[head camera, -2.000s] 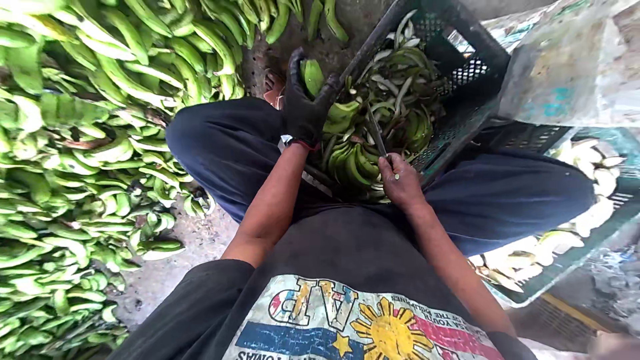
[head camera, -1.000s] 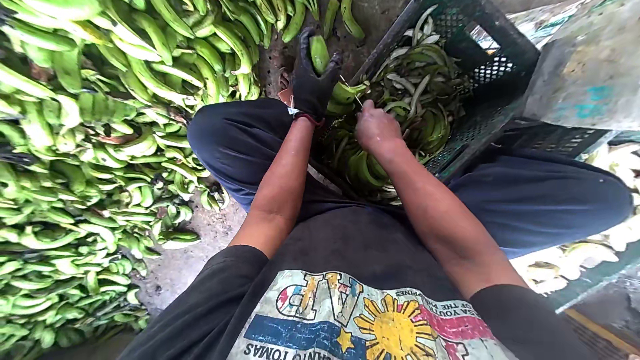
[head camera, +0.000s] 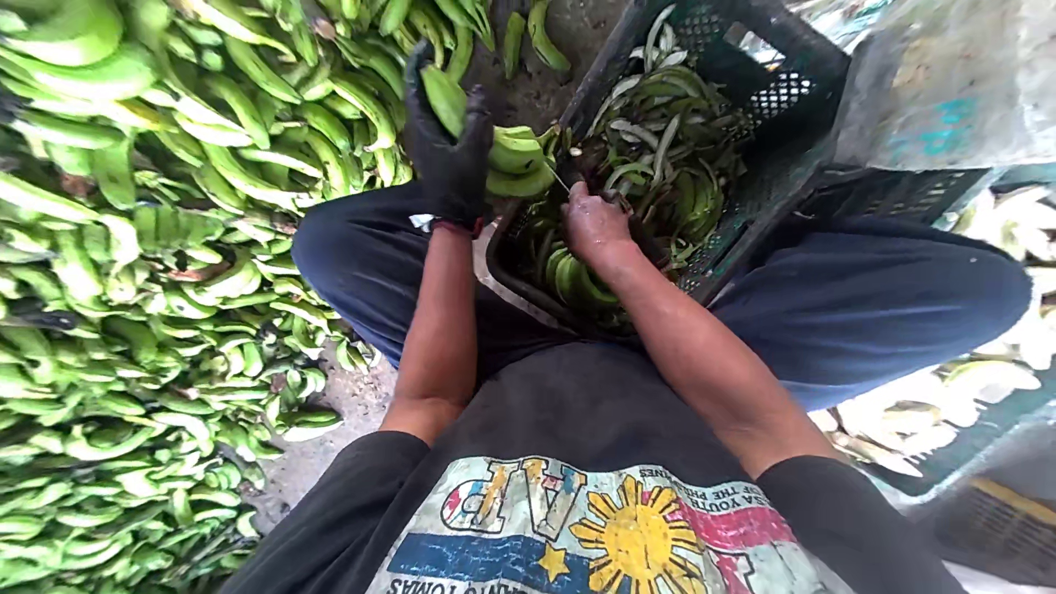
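My left hand (head camera: 452, 153), in a dark glove, is closed around a green banana (head camera: 445, 99) near the top of the view. Just right of it, a small bunch of green bananas (head camera: 518, 161) hangs at the near left rim of the crate. My bare right hand (head camera: 596, 221) is closed on a knife, whose thin blade (head camera: 559, 177) shows at the bunch's stem end; its handle is mostly hidden. Below both hands the dark green plastic crate (head camera: 775, 194) holds green peels (head camera: 664, 148) and more green pieces (head camera: 577, 280).
A large heap of green bananas (head camera: 239, 165) spreads over the floor at the left. At the right, a second crate (head camera: 973, 450) holds pale peeled bananas (head camera: 907, 421). A whitish, worn container or sheet (head camera: 949, 91) is at the upper right. My bent knees flank the peel crate.
The knife blade, plain over the peel crate two seconds ago, is now at the bunch's stem end, and my right hand has moved up toward my left. My left hand still holds a green banana.
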